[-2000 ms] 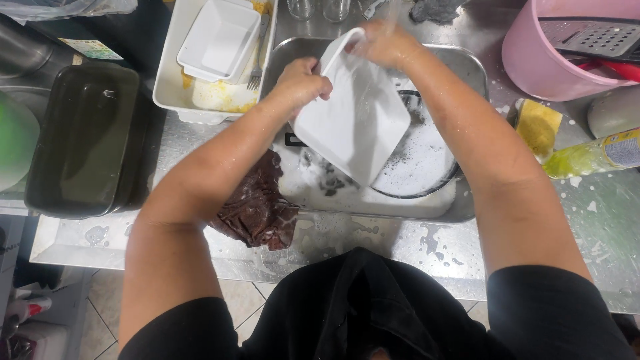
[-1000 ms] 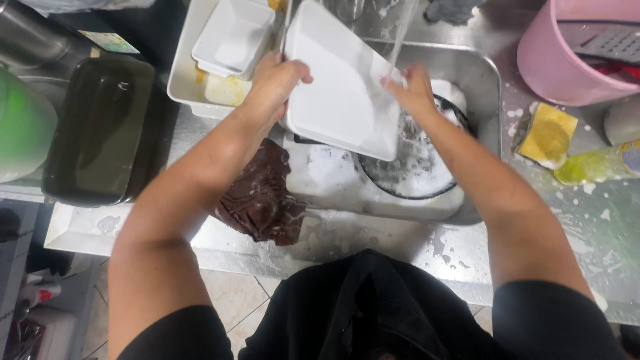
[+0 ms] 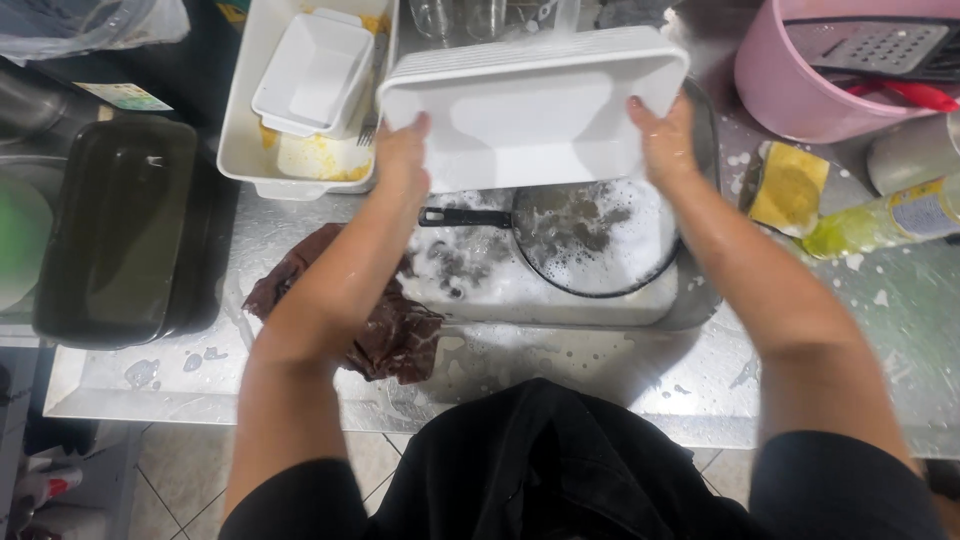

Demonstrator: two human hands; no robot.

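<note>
A white rectangular baking dish is held tilted over the sink, its hollow side facing me. My left hand grips its left end, thumb on the inside. At the right end my right hand holds it the same way. Water from above meets the dish's far side. Below, a black-rimmed frying pan with a black handle lies in sudsy water in the steel sink. A wet brown cloth is bunched on the sink's left edge, partly behind my left forearm.
At the upper left, a soiled white dish holds a smaller white dish and a fork. A dark rectangular container stands far left. To the right are a pink tub with a grater, a sponge and a bottle.
Both hands have turned the baking dish from a slanted position to lie nearly level from left to right, with its inside now facing me. The frying pan and cloth have stayed in place.
</note>
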